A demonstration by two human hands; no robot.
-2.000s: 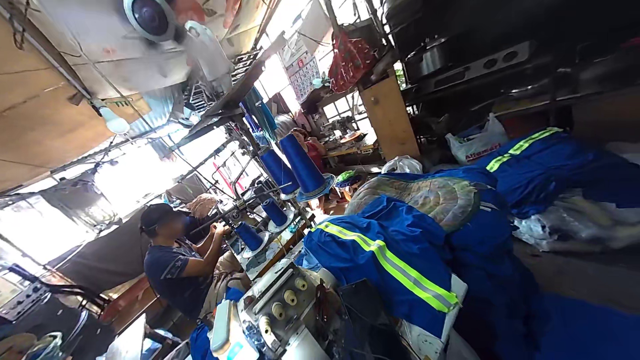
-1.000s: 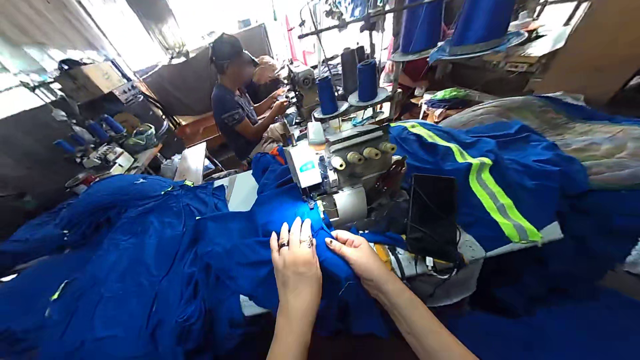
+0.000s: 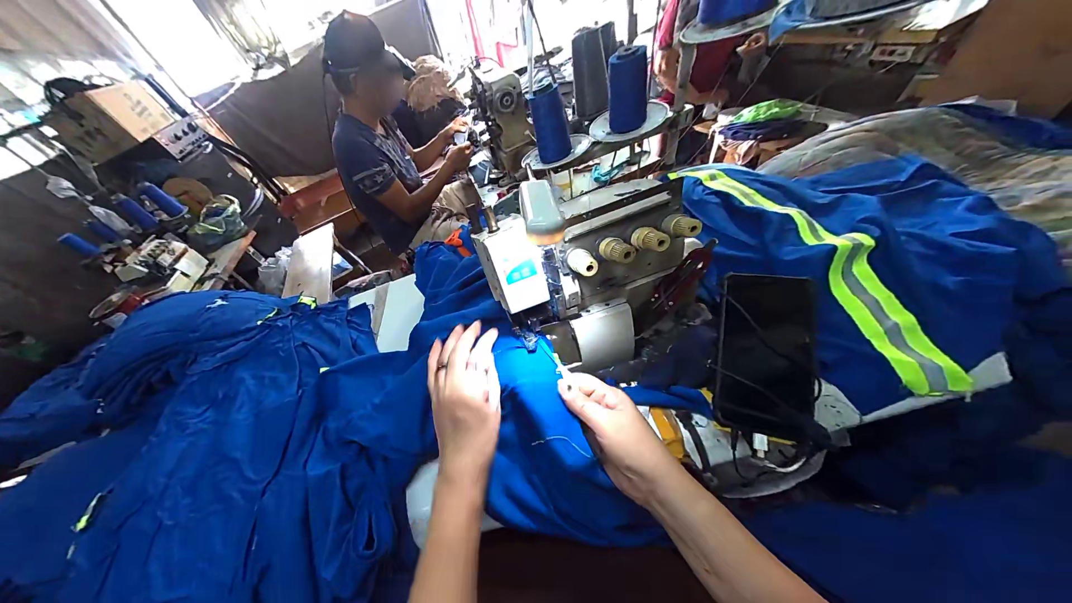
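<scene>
An overlock sewing machine stands in the middle, its lamp lighting the presser foot. Blue fabric lies under the foot and drapes toward me. My left hand rests flat on this cloth, left of the needle area, fingers pointing forward. At the cloth's right edge, just in front of the foot, my right hand pinches the fabric between thumb and fingers. A loose pale thread lies on the cloth between both hands. Blue garments are heaped at the left and join visually with the worked cloth.
A blue garment with reflective tape covers the right side. In front of it stands a black tablet or phone with cables. Thread cones rise behind the machine. A co-worker sits at another sewing machine, back left.
The view has swung down from the wider workshop to the machine. Both my hands, out of sight two seconds ago, are on the blue fabric; since one second ago they have barely moved.
</scene>
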